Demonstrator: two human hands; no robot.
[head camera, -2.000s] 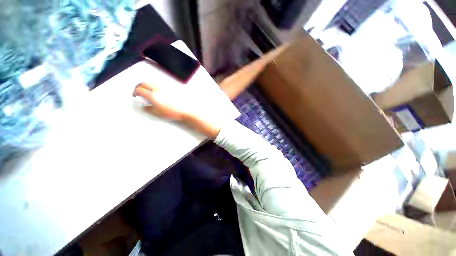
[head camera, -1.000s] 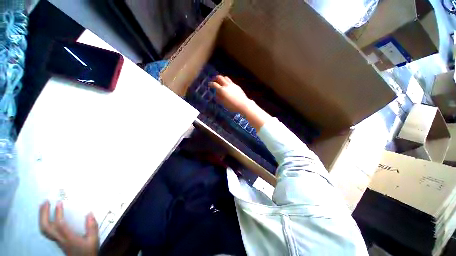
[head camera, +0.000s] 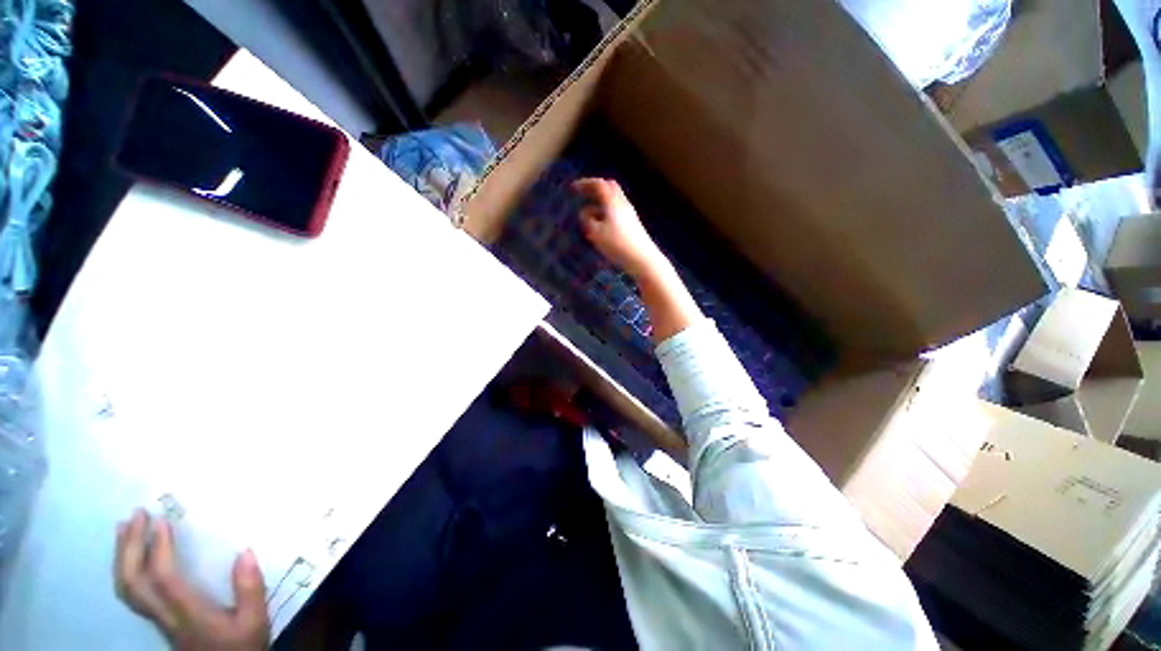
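My right hand (head camera: 618, 232) is inside the open brown carton (head camera: 828, 165), above a dark purplish grid of small box ends (head camera: 548, 238). Its fingers are curled; whether they hold a box cannot be told. My left hand (head camera: 195, 593) rests at the lower left on the white tabletop (head camera: 293, 343), fingers and thumb apart, with nothing in it.
A smartphone (head camera: 236, 153) with a red edge lies at the table's far end. Pale blue coiled cables (head camera: 28, 165) lie along the left edge. More open cartons (head camera: 1076, 350) and stacked flat cardboard (head camera: 1057, 490) stand at the right. A clear plastic bag (head camera: 936, 32) is at the top.
My right hand has moved from the tabletop into the carton and its fingers are more curled than a second ago. My left hand has come into view on the table.
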